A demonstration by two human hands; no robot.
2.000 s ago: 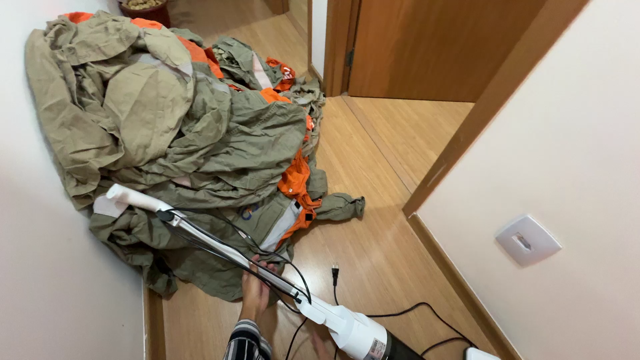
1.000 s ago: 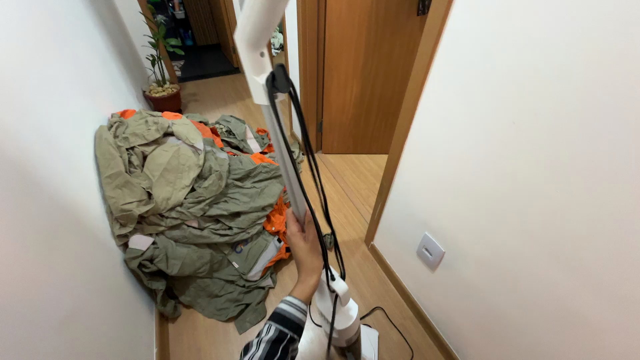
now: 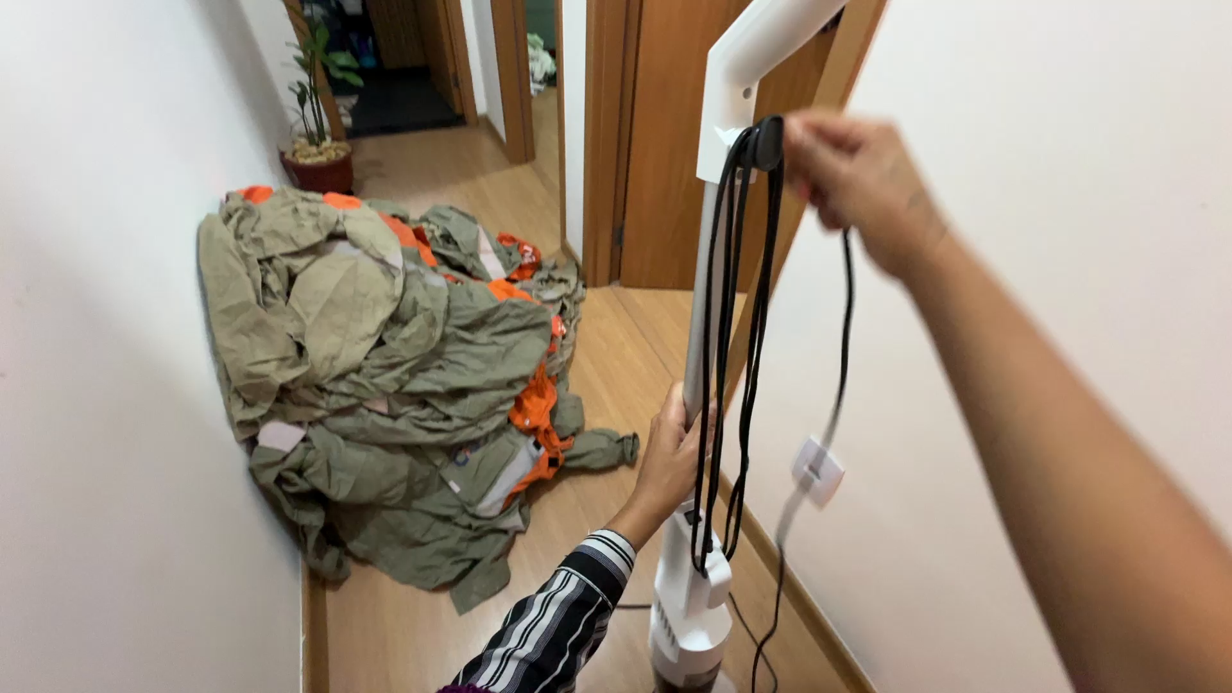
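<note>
An upright stick vacuum cleaner (image 3: 691,616) with a white body stands upright, its angled white handle (image 3: 731,87) at the top. My left hand (image 3: 671,452) is wrapped around its grey tube (image 3: 703,289). Loops of black power cord (image 3: 741,337) hang from a black cord hook (image 3: 767,142) below the handle down to the body. Beside that hook, my right hand (image 3: 857,178) pinches the cord, and a loose length runs down from it to the floor. The fingertips are slightly blurred.
Khaki-green garments with orange parts (image 3: 385,366) lie heaped on the wood floor against the left wall. Behind them stands a potted plant (image 3: 320,164). A wooden door (image 3: 669,144) is beyond the vacuum cleaner, and a white wall outlet (image 3: 818,472) is on the right wall.
The vacuum cleaner was slanted low two seconds ago and is now upright. My right hand has come into view at the cord hook. The view has tilted up.
</note>
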